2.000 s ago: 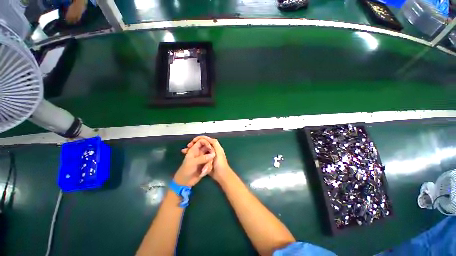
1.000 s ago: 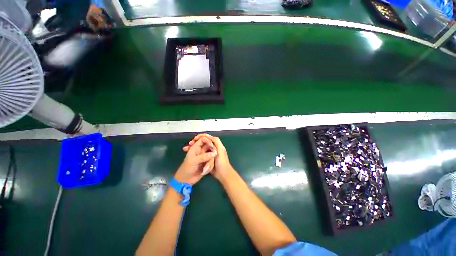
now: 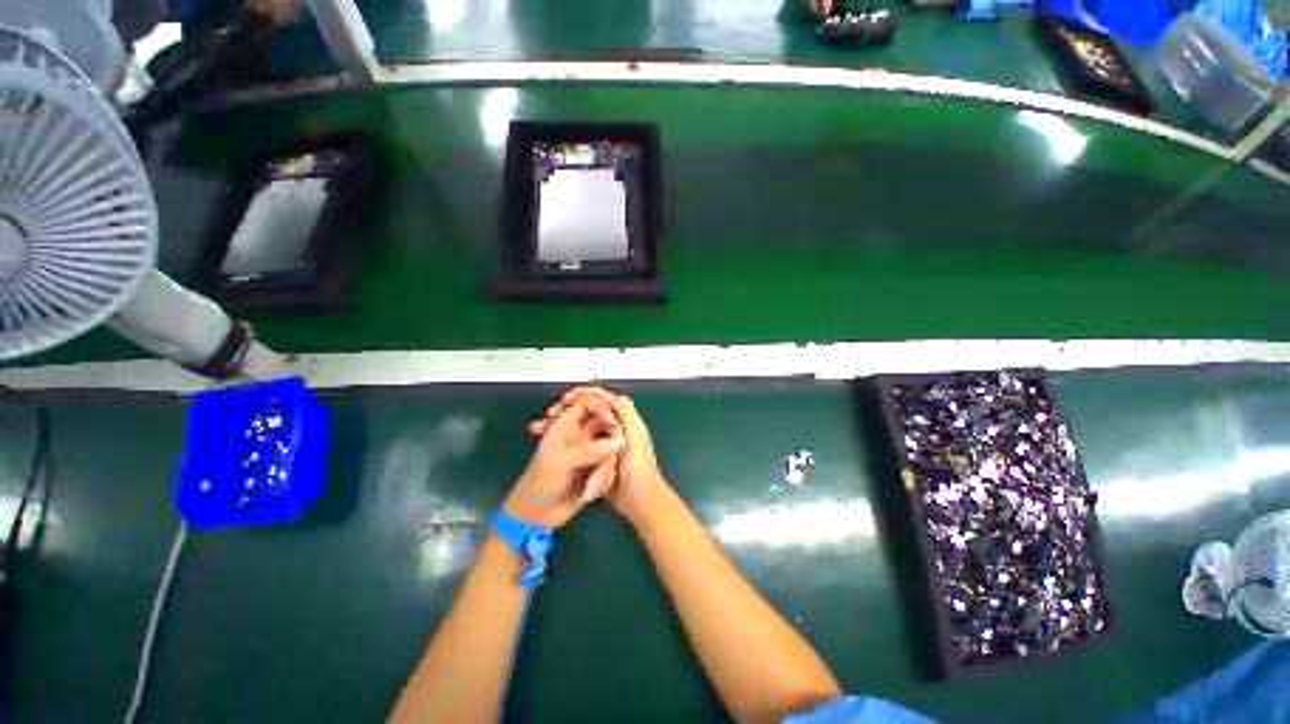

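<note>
My left hand (image 3: pixel 572 464) and my right hand (image 3: pixel 628 450) are clasped together over the dark green bench, in front of the belt's white rail. No part shows in them; the space between the palms is hidden. A blue strap (image 3: pixel 524 545) is around my left wrist. Beyond the rail, an opened tablet unit (image 3: pixel 583 215) with a silver-white rectangle lies in a black carrier tray (image 3: pixel 647 283) on the green belt. A second unit (image 3: pixel 277 226) lies in a dark tray to its left, slightly blurred.
A blue parts bin (image 3: pixel 205 474) stands at left below a fan (image 3: pixel 64 212). A black parts tray (image 3: pixel 927 566) heaped with shiny pieces lies at right. Loose small parts (image 3: pixel 798 467) lie beside it. Another fan (image 3: pixel 1263 573) is at the right edge.
The tablet unit in its tray has moved right along the belt. The second unit has come further into view from the left; a person's hand near it has withdrawn. My hands stay clasped.
</note>
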